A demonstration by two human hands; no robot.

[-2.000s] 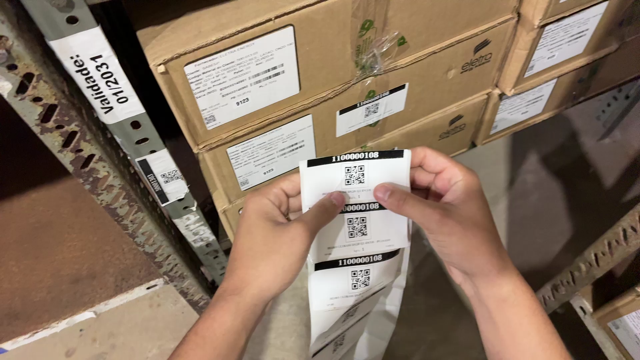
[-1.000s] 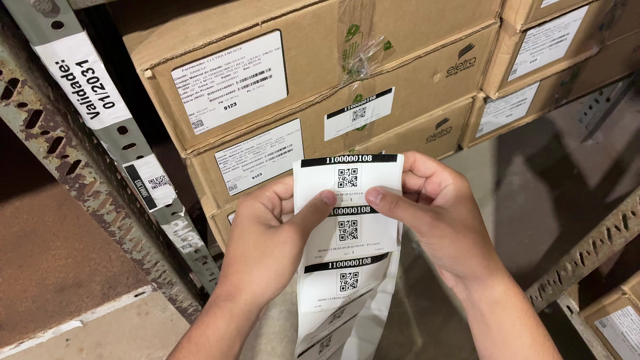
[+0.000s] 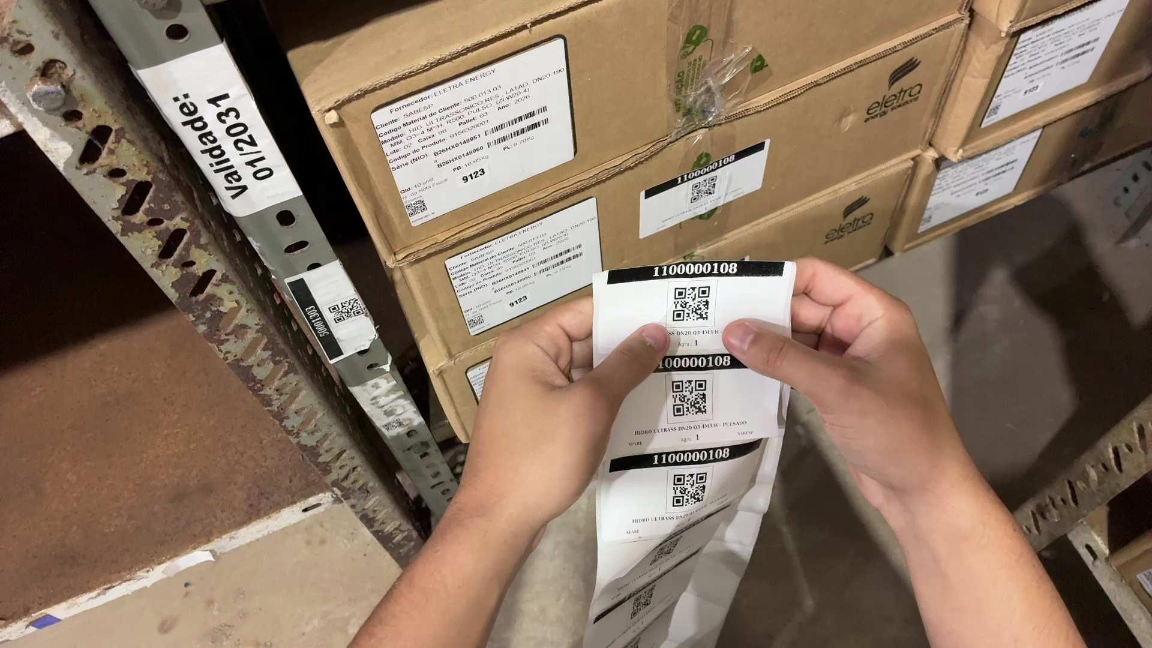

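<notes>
A long strip of white printed labels [image 3: 689, 423] with black bands and square codes hangs from both hands. My left hand [image 3: 562, 396] pinches its left edge near the top, thumb on the front. At the right edge my right hand [image 3: 855, 378] grips the strip the same way, its fingers curled behind. The two thumbs lie close together below the top label's code. The strip's lower part folds and trails down out of view. Behind it, a similar single label [image 3: 705, 188] is stuck on the side of a cardboard box [image 3: 621, 135] in a stack.
A perforated metal rack upright [image 3: 286, 236] with stickers stands left of the boxes. Beside it are a rusty brace [image 3: 171, 225] and a brown shelf surface [image 3: 135, 468]. More cardboard boxes [image 3: 999, 148] are stacked at the right. Another perforated metal beam [image 3: 1093, 477] crosses the lower right.
</notes>
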